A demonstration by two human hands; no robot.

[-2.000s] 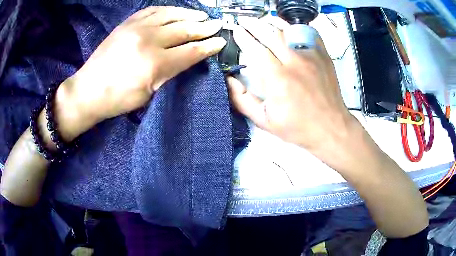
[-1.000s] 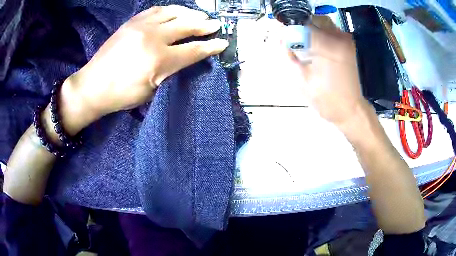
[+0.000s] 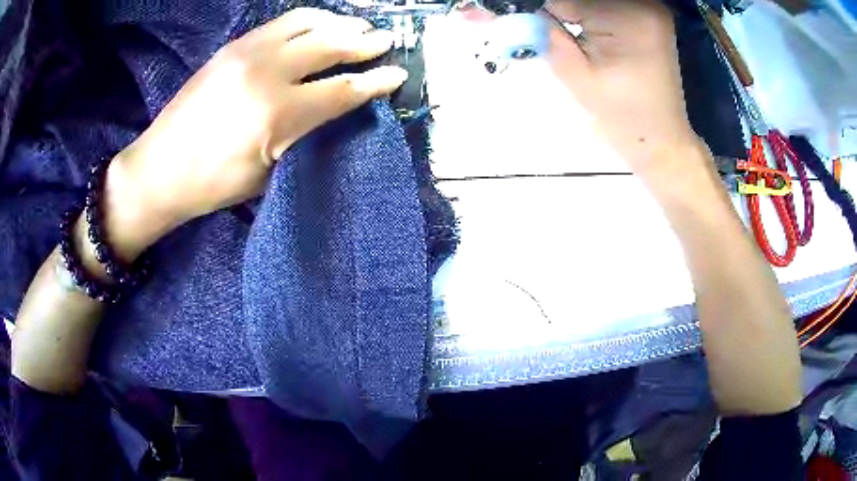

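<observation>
A navy woven garment [image 3: 329,272] lies under the machine's presser foot [image 3: 406,38], with a folded flap hanging over the table's front edge. My left hand [image 3: 272,103] lies on the garment and holds it, its fingertips beside the foot; its thumb is mostly hidden. A dark, frayed edge [image 3: 442,221] shows along the flap's right side. My right hand [image 3: 620,70] is off the garment, up at the machine head at the top edge. Its fingers are overexposed and partly hidden, so its grip cannot be told.
Red-handled scissors [image 3: 772,230] lie at the right with orange-yellow snips [image 3: 763,183] on them. A wooden-handled tool [image 3: 728,52] and a black flat object [image 3: 709,99] are behind my right hand. A measuring strip [image 3: 564,357] runs along the table's front edge. A loose thread [image 3: 531,299] lies on the table.
My right hand has left the cloth near the foot, swung right, then moved up to the machine head. My left hand stays on the garment. The view has shifted slightly.
</observation>
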